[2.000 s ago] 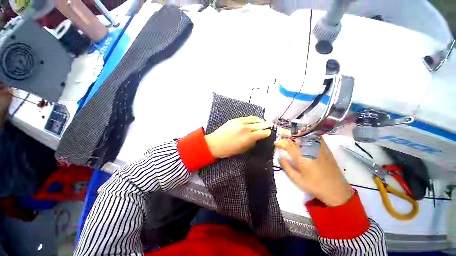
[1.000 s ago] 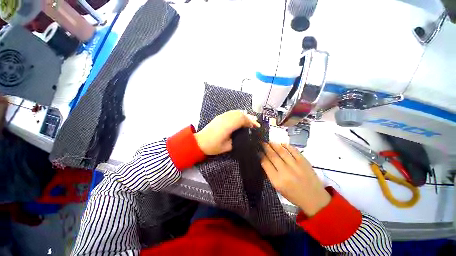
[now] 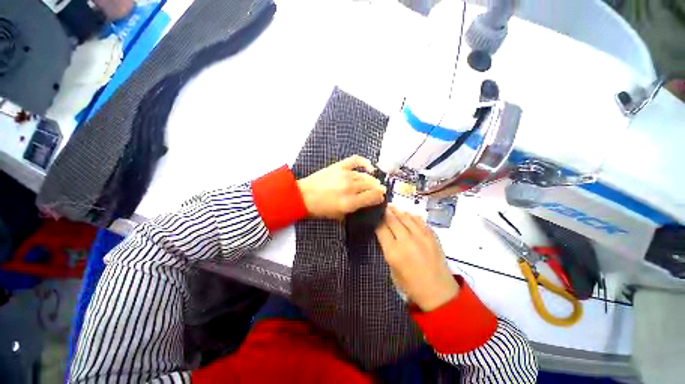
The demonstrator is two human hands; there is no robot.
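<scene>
A dark checked cut panel (image 3: 323,262) lies under both my hands, from the table over its front edge to my lap. A plainer black strip (image 3: 362,225) lies on it, folded between my hands. My left hand (image 3: 342,189) grips the strip's upper part with bent fingers, just left of the needle area. My right hand (image 3: 411,251) lies with its fingertips on the strip's right edge, below the needle; whether it pinches the cloth is hidden. The lockstitch sewing machine (image 3: 578,112) stands right of the cloth, its presser foot (image 3: 413,180) close to my left fingertips.
A panel stack (image 3: 150,97) of long curved grey pieces lies at the left. Scissors (image 3: 529,262) with orange and red handles lie right of the needle, beside a dark piece (image 3: 571,251). A grey fan-like unit (image 3: 26,52) stands at the far left.
The view has shifted. The checked panel's upper end now reaches farther up beyond my left hand. The black strip is bunched smaller between my hands. My right hand has moved from beside the needle onto the cloth.
</scene>
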